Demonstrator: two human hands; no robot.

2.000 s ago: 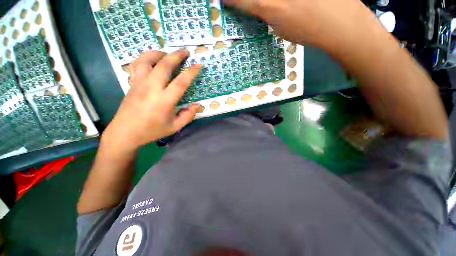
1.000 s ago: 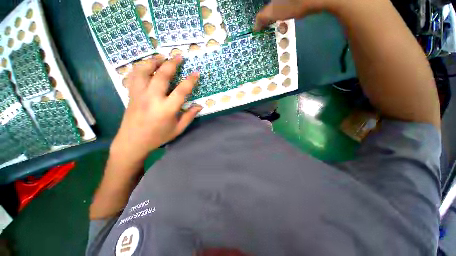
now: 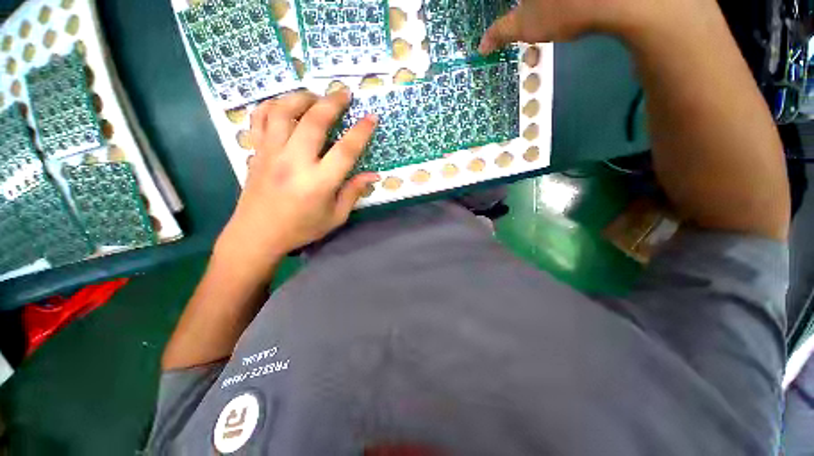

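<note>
My left hand [image 3: 299,169] lies palm down with fingers apart over the left end of a green PCB panel [image 3: 437,114], its thumb on the front rim of the white perforated tray [image 3: 464,167]. The panel lies flat near the tray's front edge. My right hand [image 3: 527,25] is at the top edge of the view and partly cut off. A fingertip points down at the seam between this panel and the dark upper right panel [image 3: 451,31]. Whether it holds anything is hidden. Two more panels, one at the upper left [image 3: 239,49] and one in the middle [image 3: 346,36], lie behind.
Another white holed tray [image 3: 114,107] with several green panels [image 3: 112,205] is at the left on the dark green bench [image 3: 161,71]. A dark cable [image 3: 635,116] lies right of the front tray. A red object [image 3: 67,312] is below the bench, at lower left.
My right hand has moved down and right from the top edge to the seam between panels. My left hand stays on the panel's left end. The view has shifted slightly.
</note>
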